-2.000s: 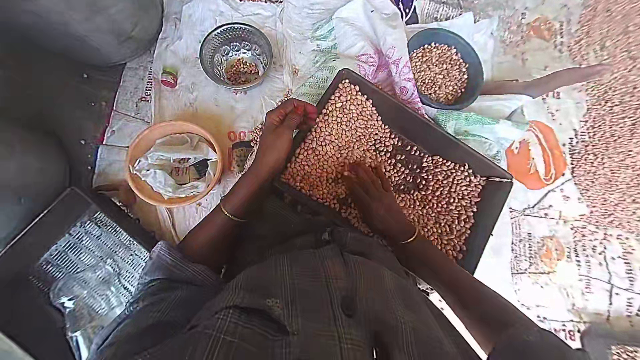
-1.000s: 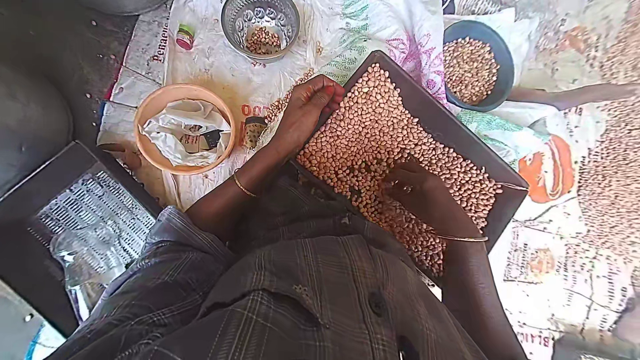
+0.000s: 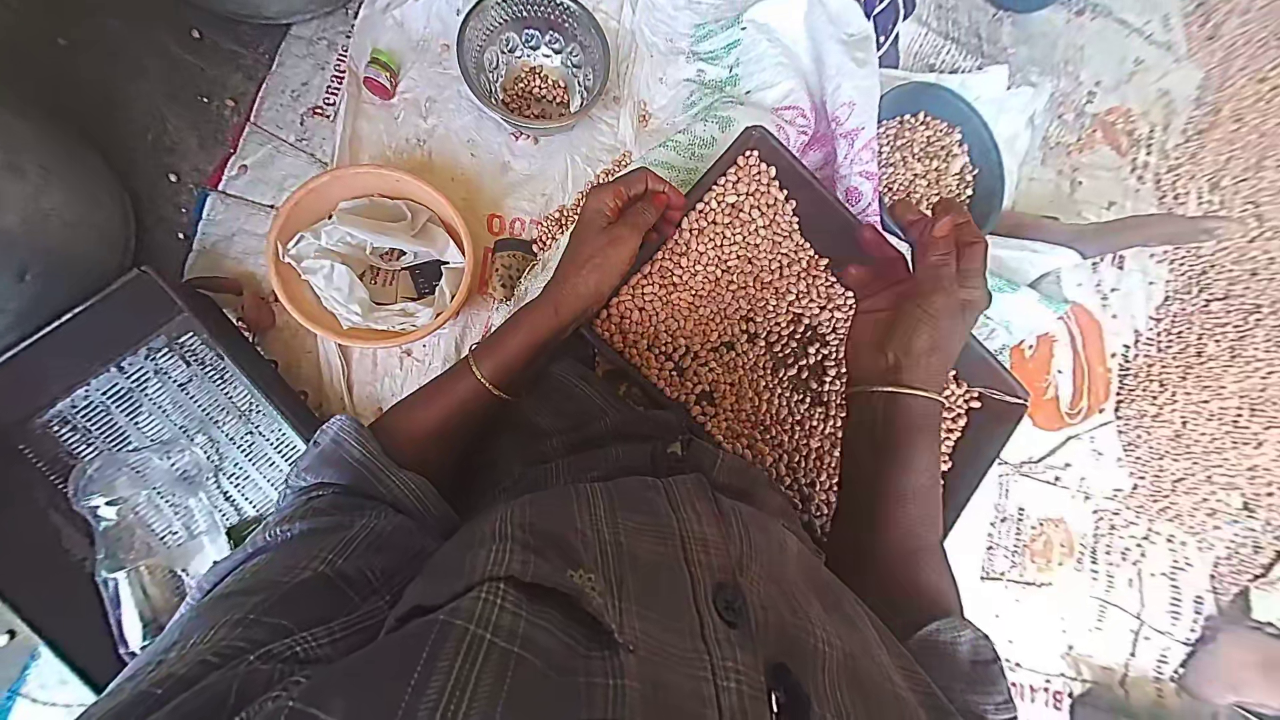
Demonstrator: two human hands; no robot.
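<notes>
A dark rectangular tray lies tilted across my lap, covered with pale brown nuts or beans. My left hand is at its upper left edge, thumb and fingers bent together; whether they pinch anything is unclear. Over the tray's right part, my right hand is raised with its fingertips drawn together, near the dark round bowl that holds more of them. Anything between those fingertips is too small to tell. Each wrist wears a thin bangle.
A metal bowl with a few kernels stands at the top. To the left are an orange basin holding white plastic, a small jar and a black perforated tray with a clear bottle. Many kernels cover the right side.
My right hand has risen off the kernels in the tray and moved toward the dark round bowl. My left hand remains at the tray's upper left edge.
</notes>
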